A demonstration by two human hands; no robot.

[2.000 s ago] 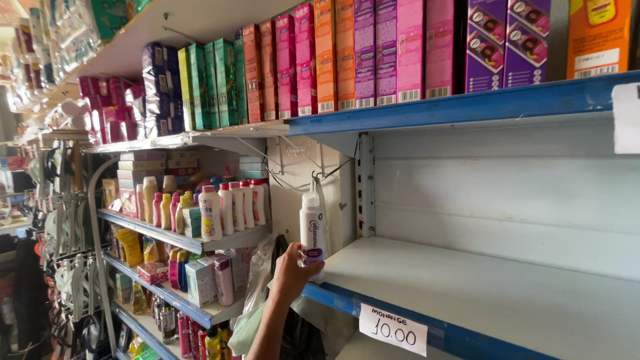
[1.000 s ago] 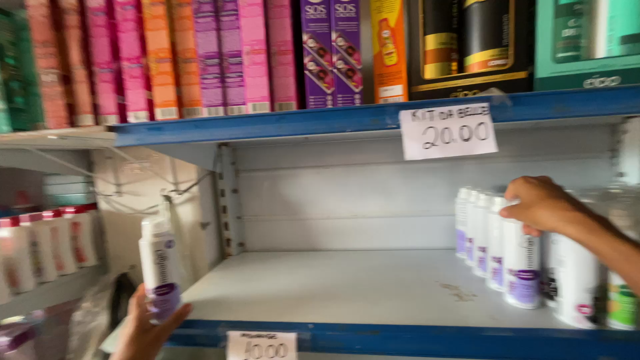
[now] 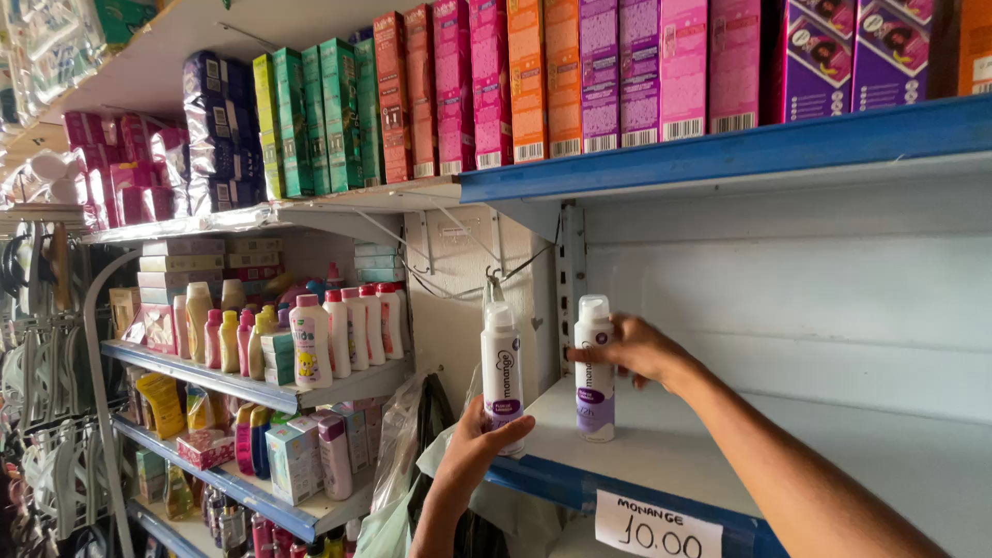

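Note:
My left hand (image 3: 492, 434) grips the lower part of a white and purple Monange aerosol can (image 3: 502, 372), upright at the left front corner of the white metal shelf (image 3: 690, 453). To its right, my right hand (image 3: 639, 353) has its fingers around the upper part of a matching aerosol can (image 3: 595, 411). That can is upright over the shelf's left end, its base at or very near the surface. Both cans have clear caps, and a gap separates them.
Colourful boxes (image 3: 531, 85) line the blue-edged upper shelf (image 3: 744, 143). Lower left, side shelves (image 3: 291, 399) hold bottles and boxes. A plastic bag (image 3: 395, 442) hangs beside my left hand. A handwritten price card (image 3: 659, 527) is on the shelf's front edge.
My right hand, earlier at a row of cans on the shelf's right side, is now at the left end with a can. My left hand still holds its can. The view has swung back left.

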